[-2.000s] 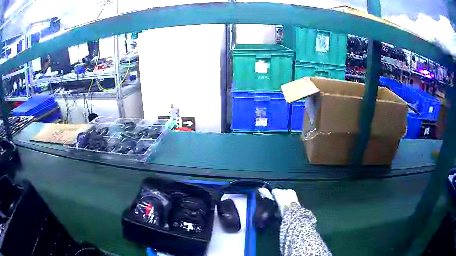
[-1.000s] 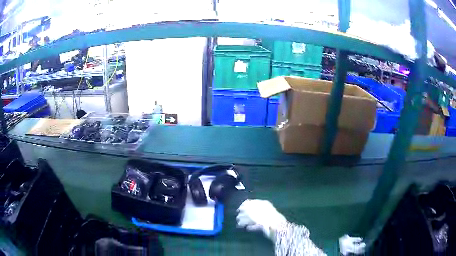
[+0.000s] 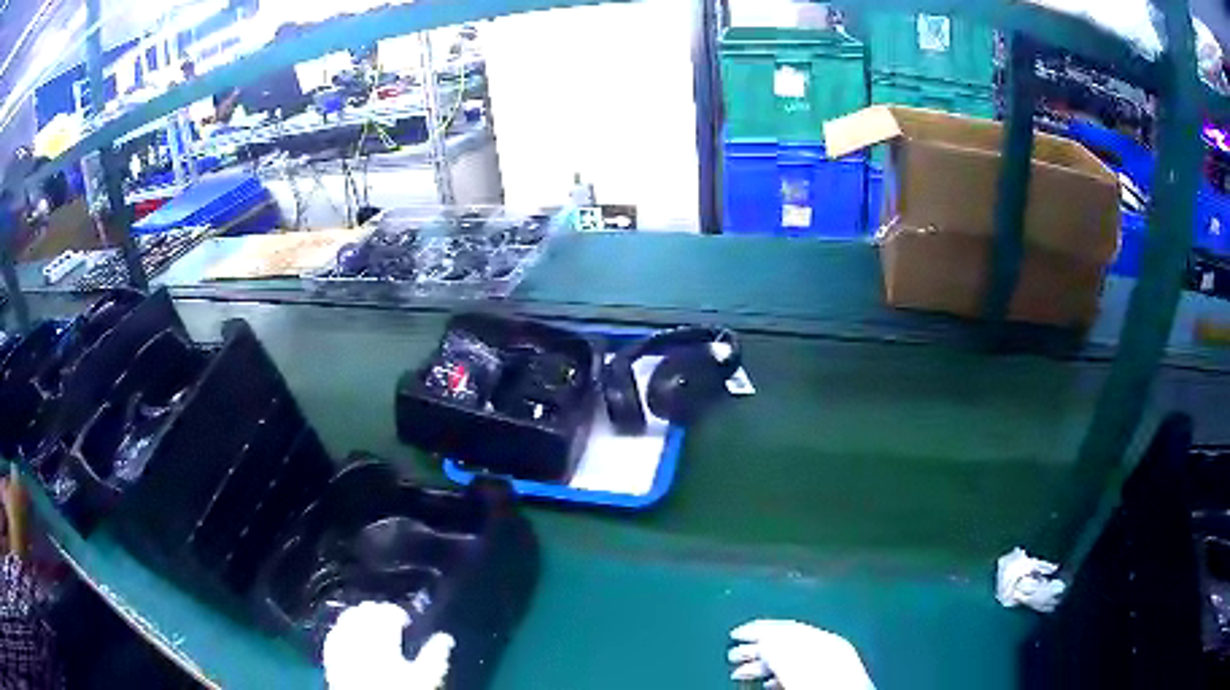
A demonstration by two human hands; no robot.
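A black insert tray [image 3: 492, 539] stands tilted on the near ledge, with a shiny bag in its hollow. My left hand [image 3: 385, 654], white-gloved, is at its near edge; whether it grips the rim is unclear. My right hand [image 3: 803, 656], white-gloved and cut off by the bottom edge, is empty over the ledge, fingers slightly bent. On the belt, a blue work tray [image 3: 668, 472] with a white liner carries another black insert tray [image 3: 492, 448] and black headphones [image 3: 695, 384] with a white tag. That insert tray holds a bag with a red-white spot and dark items.
Stacked black insert trays [image 3: 229, 458] stand at left, more [image 3: 1140, 553] at right. A crumpled white cloth [image 3: 1029, 580] lies by the green post [image 3: 1126, 324]. Across the belt are an open carton [image 3: 944, 229] and a clear parts tray [image 3: 445, 256]. A person's sleeve [image 3: 24, 607] shows far left.
The view has shifted down and left. My right hand has moved back from the headphones to the near ledge. My left hand has come into view at the near insert tray.
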